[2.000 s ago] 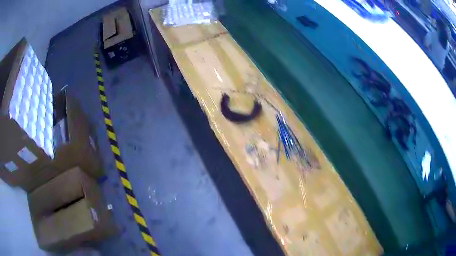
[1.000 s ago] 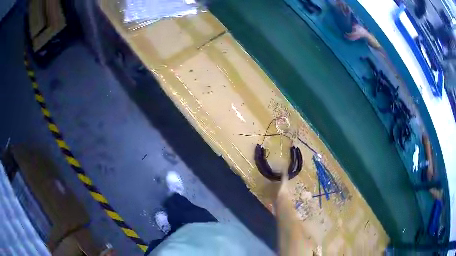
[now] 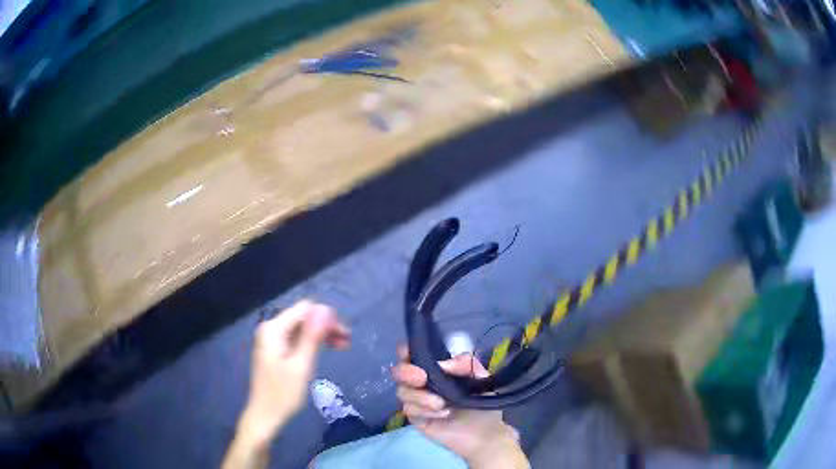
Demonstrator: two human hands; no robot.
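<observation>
Black curved headbands [image 3: 424, 338], seemingly two nested C-shaped arcs, are held up over the floor with their ends spread apart. Thin dark wires trail from the ends. My right hand [image 3: 449, 398] is closed around the bottom of the curve, fingers in front. My left hand [image 3: 298, 343] is raised to the left of the headbands, not touching them. Its fingers are half curled and slightly blurred, with nothing visible in them.
The tan work board [image 3: 302, 151] crosses the top, with a bundle of blue strands [image 3: 353, 62] on it. The dark green conveyor [image 3: 165, 69] lies beyond. Cardboard boxes [image 3: 651, 353] and a green crate [image 3: 765, 366] stand right of the yellow-black floor tape [image 3: 610, 270].
The view has swung round toward the floor and crates. The black arcs have left the board and are now in my right hand. My left hand has come into view.
</observation>
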